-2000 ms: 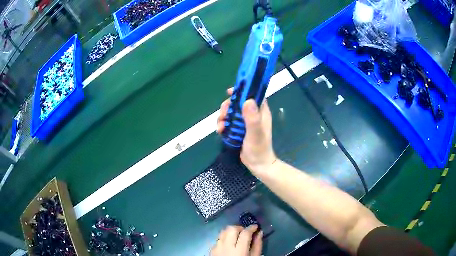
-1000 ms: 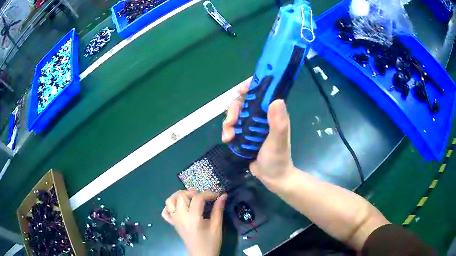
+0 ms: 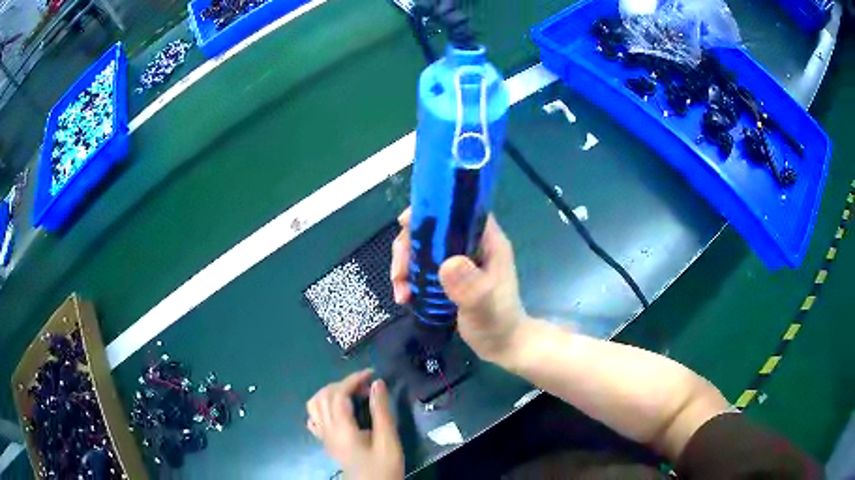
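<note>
My right hand [image 3: 473,295] grips the blue electric screwdriver [image 3: 455,187], which stands nearly upright above the dark holding fixture [image 3: 455,384]; its bit is hidden. A small dark subassembly [image 3: 431,361] with a red wire sits in the fixture. The black screw tray [image 3: 349,305] lies to the left, its near-left part filled with tiny silvery screws. My left hand [image 3: 361,427] is below the tray, left of the fixture, with thumb and fingers curled. Something dark shows between them; I cannot tell if it is a part or shadow.
A cardboard tray [image 3: 98,398] of dark parts stands at the left, beside loose subassemblies [image 3: 178,408]. A blue bin [image 3: 656,131] with black parts and a clear bag is at the upper right. A black cord [image 3: 586,234] crosses the bench. White scraps [image 3: 445,433] lie near the edge.
Two seconds ago my left hand was at a dark part beside the tray; then it was at the tray's edge, and now it is lower. The screwdriver has swung more upright, over the fixture.
</note>
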